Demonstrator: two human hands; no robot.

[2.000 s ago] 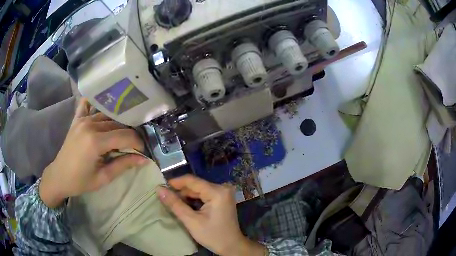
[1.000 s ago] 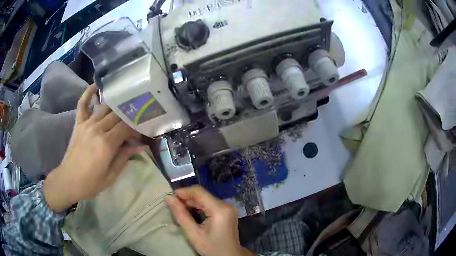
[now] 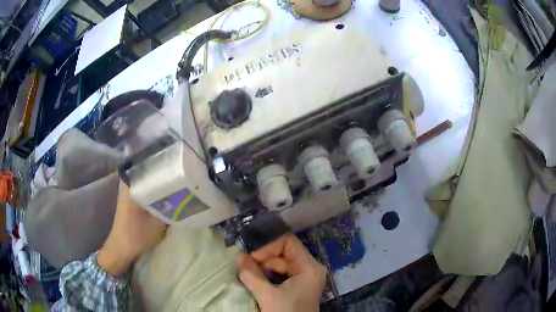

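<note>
The overlock machine (image 3: 274, 97) stands at the centre. A pale green fabric piece (image 3: 189, 268) lies in front of its needle area and covers the cloth plate. My left hand (image 3: 133, 225) is at the left of the machine head, on the fabric's left edge; its fingers are hidden behind the head, so its grip cannot be seen. My right hand (image 3: 286, 274) pinches the fabric's right edge between thumb and fingers, just below the looper cover (image 3: 317, 210).
Taupe cloth (image 3: 73, 213) is heaped at left. Green pieces (image 3: 488, 201) hang at right. Brown trimmings lie on the blue patch (image 3: 344, 250). Four tension dials (image 3: 318, 169) line the machine front. A yellow-orange crate (image 3: 24, 109) is at far left.
The view has tilted up, so the machine sits lower in the picture. The fabric and both hands are closer to the needle area, and my left fingers have gone behind the machine head.
</note>
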